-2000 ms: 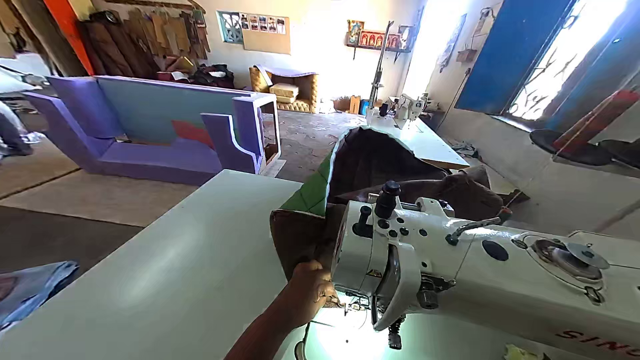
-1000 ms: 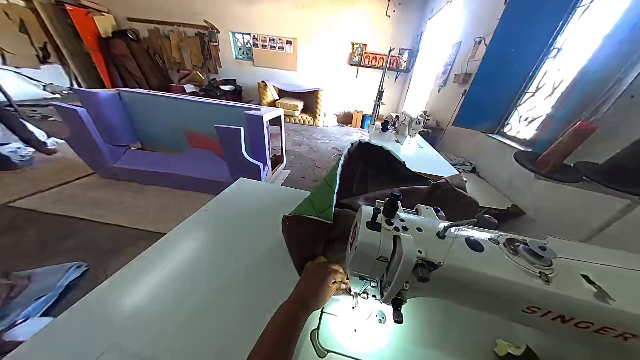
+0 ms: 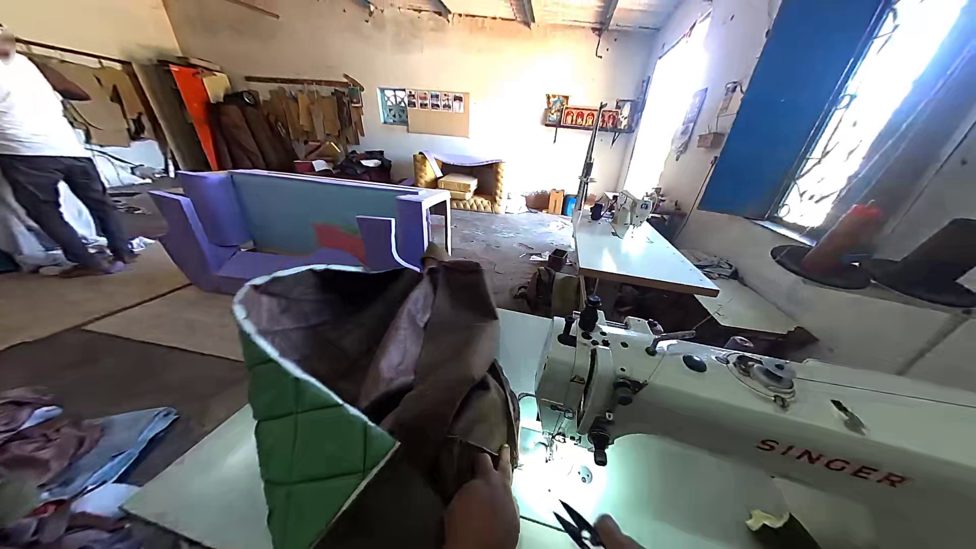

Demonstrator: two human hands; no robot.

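Observation:
A quilted green and dark brown cover piece with a pale edge point(image 3: 320, 427) stands bunched up left of the Singer sewing machine point(image 3: 732, 412). My left hand point(image 3: 484, 499) grips its brown fabric, just left of the needle area. At the bottom edge my right hand point(image 3: 616, 534), mostly out of view, holds small dark thread snips point(image 3: 576, 526) with the blades apart, below the lit needle plate. The brown fabric lies beside the presser foot, not under it. Whether a thread joins the fabric to the needle cannot be told.
The white machine table point(image 3: 206, 473) extends left. Fabric scraps point(image 3: 91, 450) lie at lower left. Behind stand a purple sofa frame point(image 3: 305, 221) and a second sewing table point(image 3: 640, 259). A person point(image 3: 53, 145) stands far left. A thread cone point(image 3: 842, 240) sits by the window.
The cover piece has moved left, away from the machine head, with my left hand on it. My right hand with the snips has come into view. The view has shifted, and a person now shows far left.

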